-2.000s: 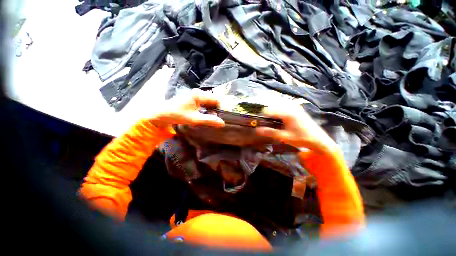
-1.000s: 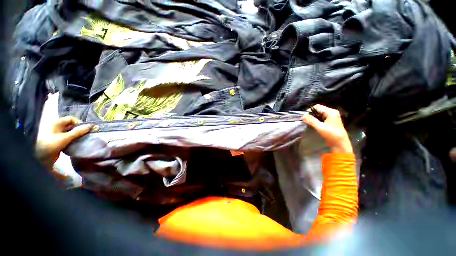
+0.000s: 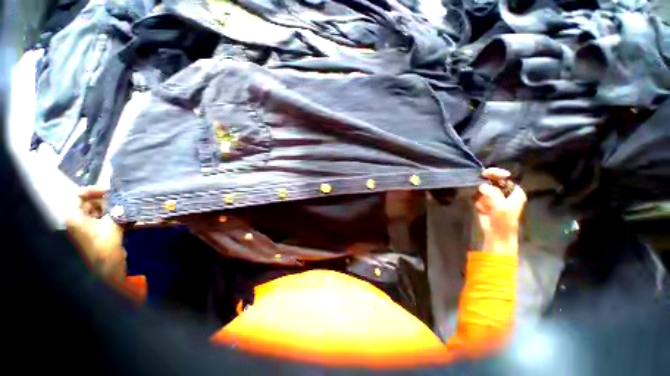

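Note:
A dark grey denim jacket (image 3: 330, 139) lies spread in front of me, with a stitched pocket at its left part. Its button placket (image 3: 301, 191), with a row of gold buttons, is stretched straight between my hands. My left hand (image 3: 99, 228) grips the placket's left end; its fingers are partly blurred. My right hand (image 3: 501, 200) pinches the right end. Something small and dark shows in my right fist, too unclear to name. The jacket's other front edge (image 3: 257, 246), with more gold buttons, hangs below the placket near my body.
A large heap of dark jackets (image 3: 544, 66) spreads behind and to the right. A white table surface (image 3: 26, 158) shows at the far left. Pale grey cloth (image 3: 455, 257) hangs beside my right forearm. My orange-clothed body is at the bottom centre.
The jacket has been turned so its dark outer face and pocket lie beyond the placket, where the paler cloth was nearer me. My hands still hold the strip wide apart.

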